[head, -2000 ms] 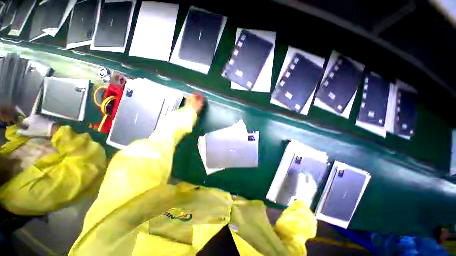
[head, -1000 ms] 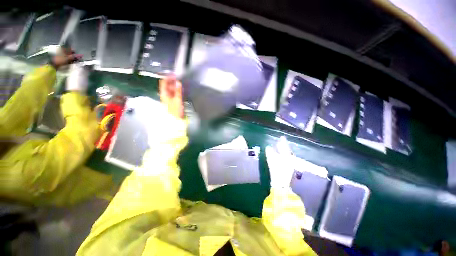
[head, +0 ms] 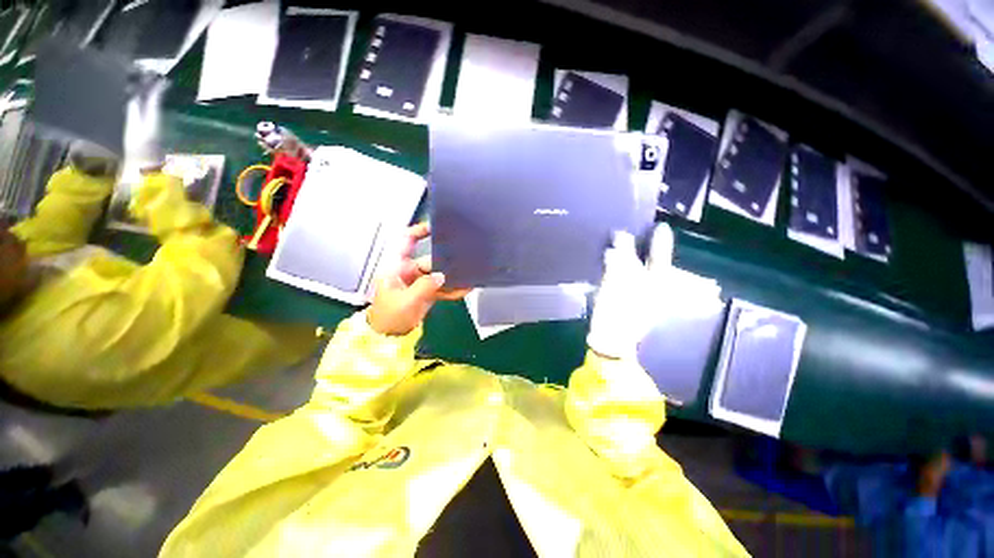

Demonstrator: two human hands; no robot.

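Note:
A dark grey back cover [head: 523, 202] is held up over the bench, outer face towards me, with a small logo in the middle and the camera area at its upper right corner. My bare left hand [head: 405, 289] grips its lower left edge, thumb on the face. My right hand [head: 630, 289], in a white glove, is at its lower right corner with fingers against the face; whether it grips is unclear. A cover on white sheets [head: 507, 310] lies partly hidden below it. Two more piles lie right, one cover [head: 678, 354] partly behind my glove, the other [head: 756, 365] fully visible.
A stack with white sheets [head: 349, 218] lies left, beside a red holder [head: 281, 202] with a yellow ring [head: 253, 185]. Covers on white sheets line the green belt [head: 545, 49] beyond. Another person's yellow sleeves [head: 131, 305] are at left; people in blue [head: 926, 501] at lower right.
The blurred cover held over the belt is now nearer, flat towards me and sharp. My right hand has moved from the bench to its right corner. The neighbour now holds up a dark panel.

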